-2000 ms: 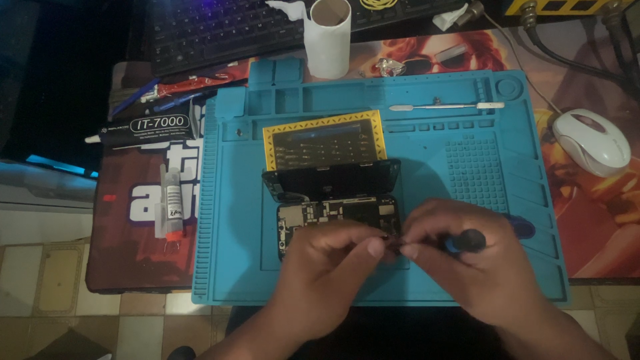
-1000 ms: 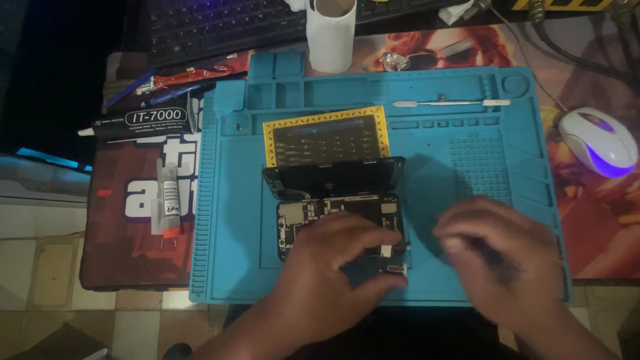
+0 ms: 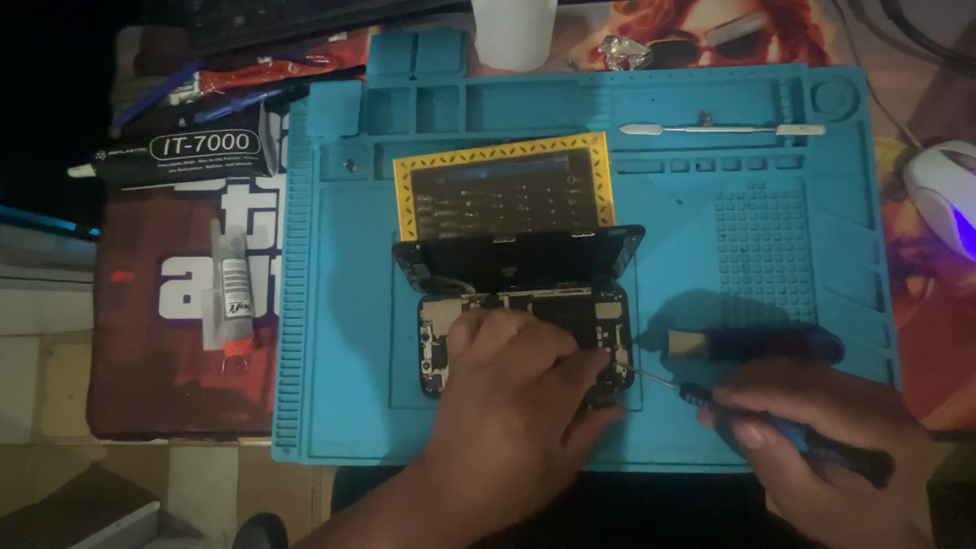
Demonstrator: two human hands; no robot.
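An opened smartphone [image 3: 438, 316] lies on a blue silicone repair mat [image 3: 343, 381], its display assembly [image 3: 511, 263] tilted up along the far edge against a yellow-framed case of screwdriver bits [image 3: 610, 183]. My left hand [image 3: 511, 381] lies over the phone's body, fingertips at its right end; whether it grips a small part there is hidden. In my right hand [image 3: 808, 450] is a precision screwdriver [image 3: 694, 393], its thin shaft pointing left to the phone's right end. Just above that hand lies a dark blue tool with a tan end [image 3: 770, 345].
A metal spudger [image 3: 724, 130] lies across the mat's far tray. On the left are a black adhesive tube [image 3: 198, 152] and a small tube with a red cap [image 3: 236, 297]. A white mouse [image 3: 945, 194] sits at the right, a white paper roll [image 3: 516, 30] behind the mat.
The right hand, which moved away from the left hand between the earlier frames, now holds the screwdriver with its shaft at the phone's right end. The left hand has stayed over the phone.
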